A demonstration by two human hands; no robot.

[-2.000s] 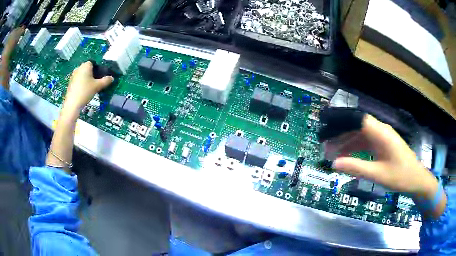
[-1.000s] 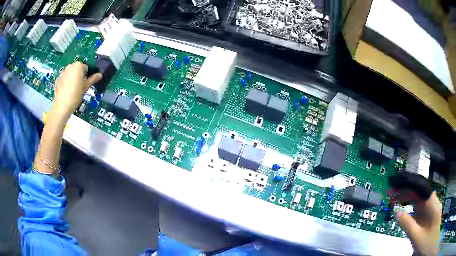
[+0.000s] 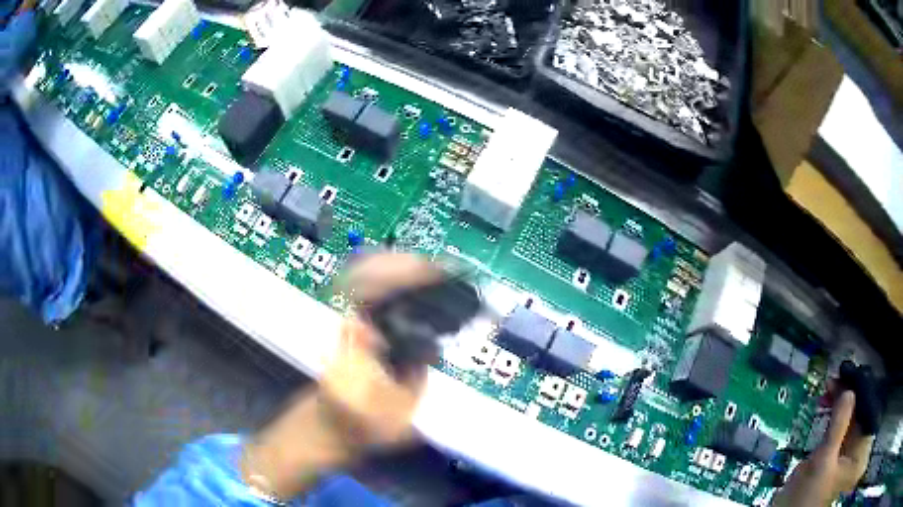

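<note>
Green circuit boards (image 3: 436, 223) lie in a curved row. Pairs of dark grey relays (image 3: 545, 337) sit on them. A larger dark block (image 3: 250, 124) sits against white blocks (image 3: 289, 64) at the left. Another large dark block (image 3: 703, 364) sits against the white block (image 3: 729, 292) at the right. My left hand (image 3: 391, 332) is blurred over the boards' front middle, with black on its fingers; I cannot tell coverings from a held part. My right hand (image 3: 840, 446) is at the lower right, partly cut off, also with black at its fingers. Whether it holds anything is unclear.
A bin of silver metal pieces (image 3: 639, 69) and a bin of black parts (image 3: 475, 35) stand behind the boards. An open carton (image 3: 842, 223) with a white slab is at the right. A metal rail (image 3: 252, 322) runs along the front. Another person's blue sleeve (image 3: 40, 218) is at the left.
The view has shifted. My left hand has left the dark block by the left white blocks and moved right along the boards. My right hand stays at the far right end.
</note>
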